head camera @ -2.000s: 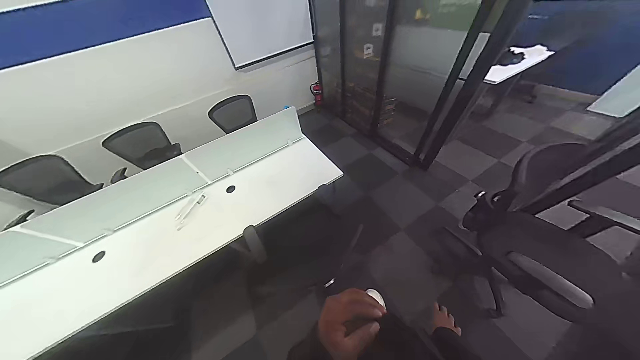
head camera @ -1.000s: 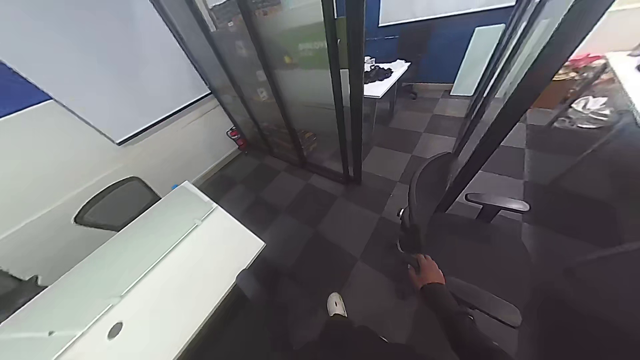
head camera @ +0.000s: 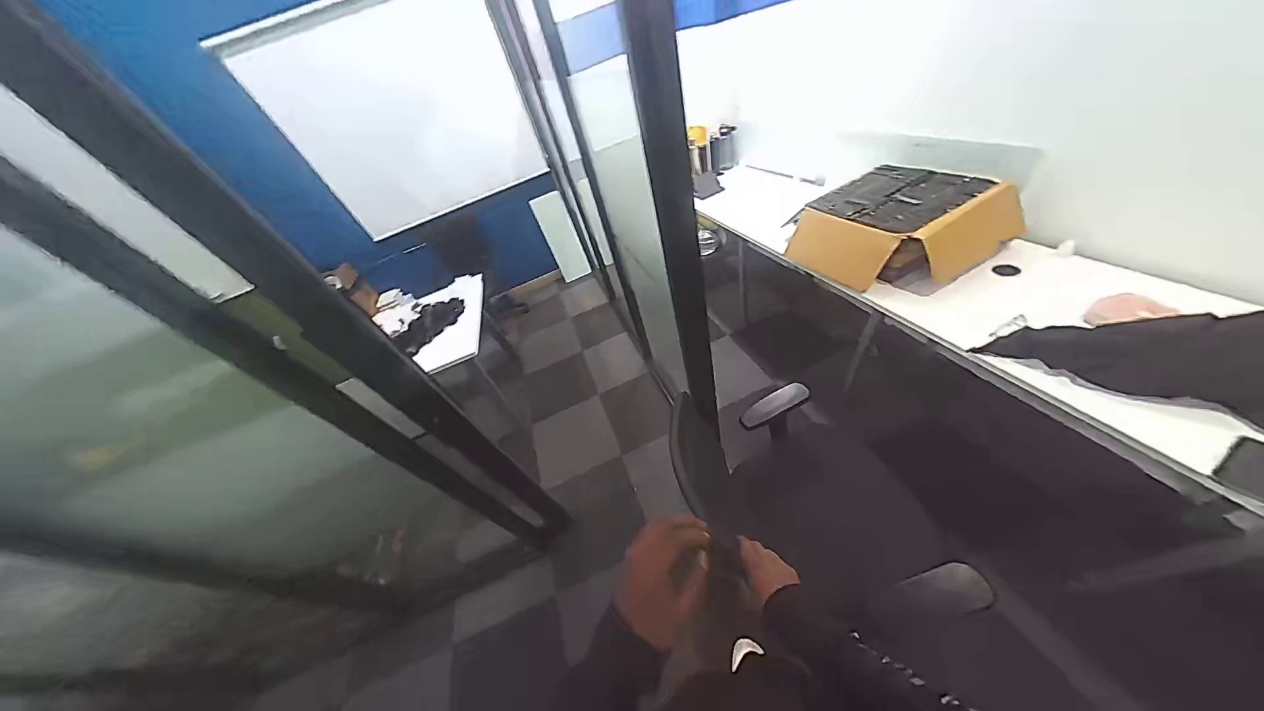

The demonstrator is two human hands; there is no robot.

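Observation:
Both hands are at the backrest of a black office chair (head camera: 701, 464), low in the middle of the view. My left hand (head camera: 664, 581) lies on the near side of the chair back with its fingers bent over the top. Beside it, my right hand (head camera: 765, 571) rests on the same dark part. How firmly either one grips is too dark to tell. The chair's seat and its armrests (head camera: 775, 405) are to the right of the backrest.
Dark-framed glass panels (head camera: 415, 395) stand at left, with another frame post (head camera: 681, 247) ahead. A long white desk (head camera: 1066, 286) runs along the right, bearing an open cardboard box (head camera: 849, 247) and dark cloth (head camera: 1136, 360). Beyond the glass, a white table (head camera: 459, 341) holds black items.
The view has swung far to the right, away from the white desk with the mesh chairs. One hand was at the chair a second ago; now both are on its backrest.

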